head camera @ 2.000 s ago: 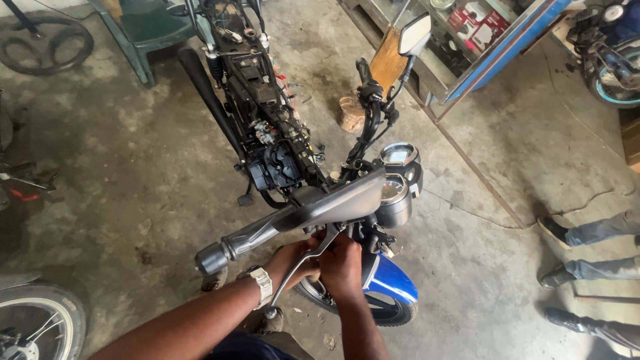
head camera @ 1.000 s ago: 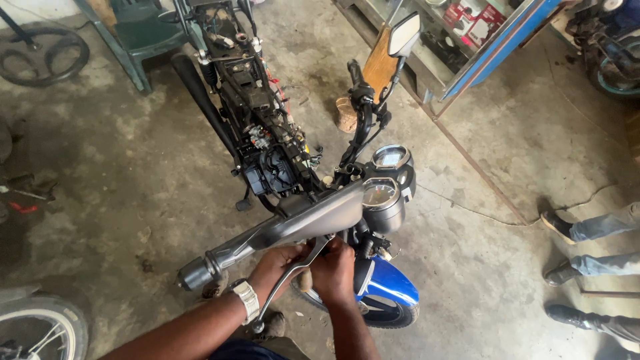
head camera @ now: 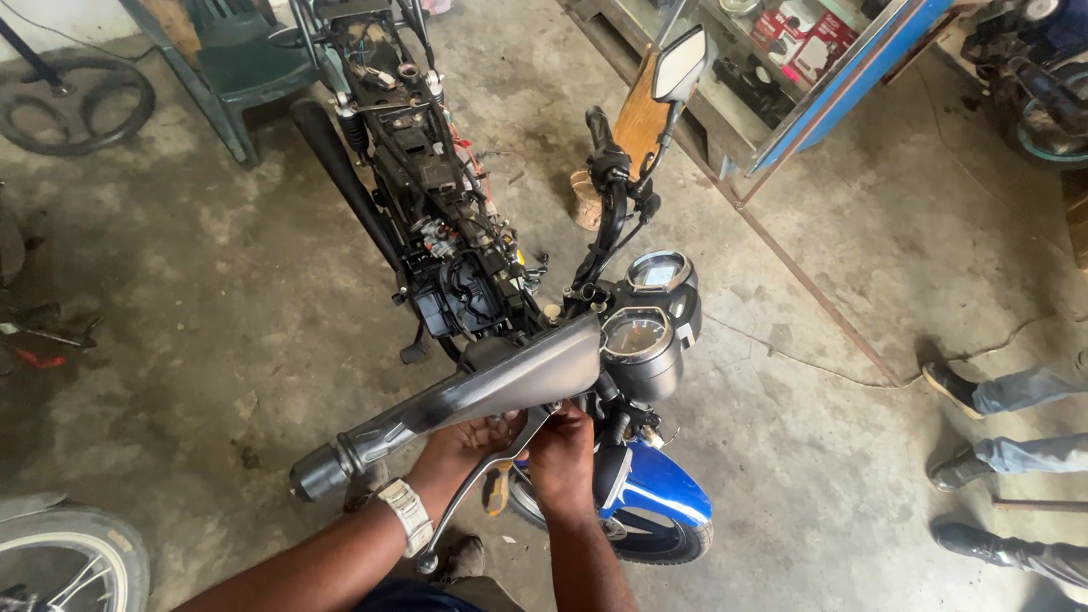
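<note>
A partly stripped motorcycle's bare frame (head camera: 433, 161) runs up from the middle. My left hand (head camera: 472, 442), with a pale wristwatch (head camera: 408, 516) above it on the arm, is under the near handlebar beside the metal lever (head camera: 476, 480). My right hand (head camera: 563, 446) is at the lever's pivot end, fingers curled. The rear of a mirror (head camera: 527, 365) and the rubber grip (head camera: 327, 467) hide the fingertips partly, so what they hold cannot be told. A yellow-and-dark screwdriver handle (head camera: 497, 491) shows between my hands. Round gauges (head camera: 636, 336) and a blue front fender (head camera: 663, 489) are to the right.
A green plastic chair (head camera: 255, 64) and a steering wheel (head camera: 76, 106) are at the upper left. A spoked wheel (head camera: 68, 561) lies lower left. A glass display case (head camera: 765, 68) stands upper right. Legs of other people (head camera: 1020, 450) are at the right; a cable (head camera: 807, 365) crosses the floor.
The screwdriver handle between my hands shows more plainly now. Both hands stay at the lever's pivot end.
</note>
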